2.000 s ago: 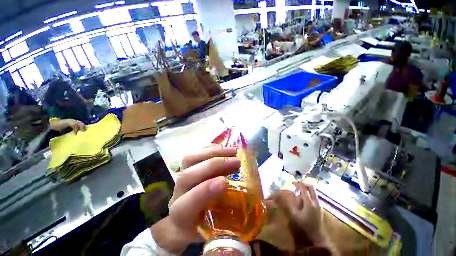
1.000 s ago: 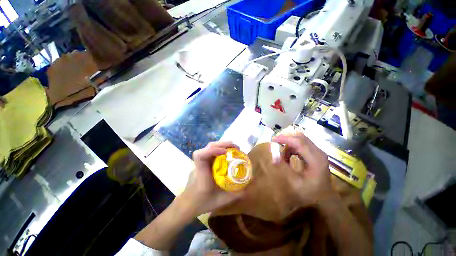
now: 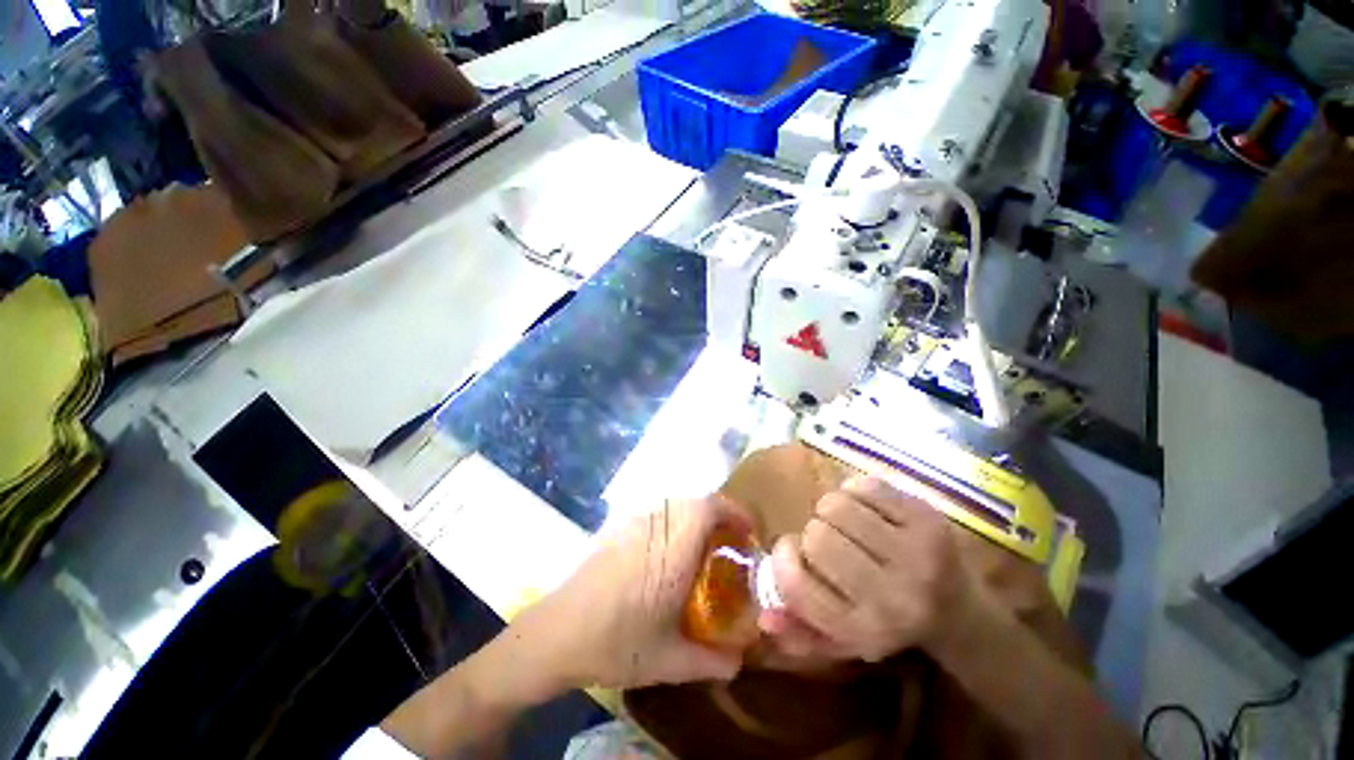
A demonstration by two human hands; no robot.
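Note:
My left hand [image 3: 653, 594] is wrapped around a clear drink bottle [image 3: 726, 598] with amber liquid, held low in front of me. My right hand [image 3: 869, 572] is closed over the bottle's white neck or cap end, which is mostly hidden by the fingers. Behind and below both hands lies the brown bag body [image 3: 780, 478], its dark folds hanging toward my lap. Its top edge is at the yellow clamp template [image 3: 928, 483] beneath the white sewing machine head [image 3: 814, 319].
A blue bin [image 3: 750, 92] stands behind the machine. Yellow cut panels [image 3: 42, 401] and brown panels [image 3: 167, 267] lie at the left. A shiny metal plate [image 3: 602, 371] is left of the machine head. A dark screen [image 3: 1307, 572] and cable [image 3: 1210, 735] are at the right.
The bottle has turned, its neck now toward my right hand. My right hand has moved from beside the bottle to close over its cap end. The view has shifted slightly.

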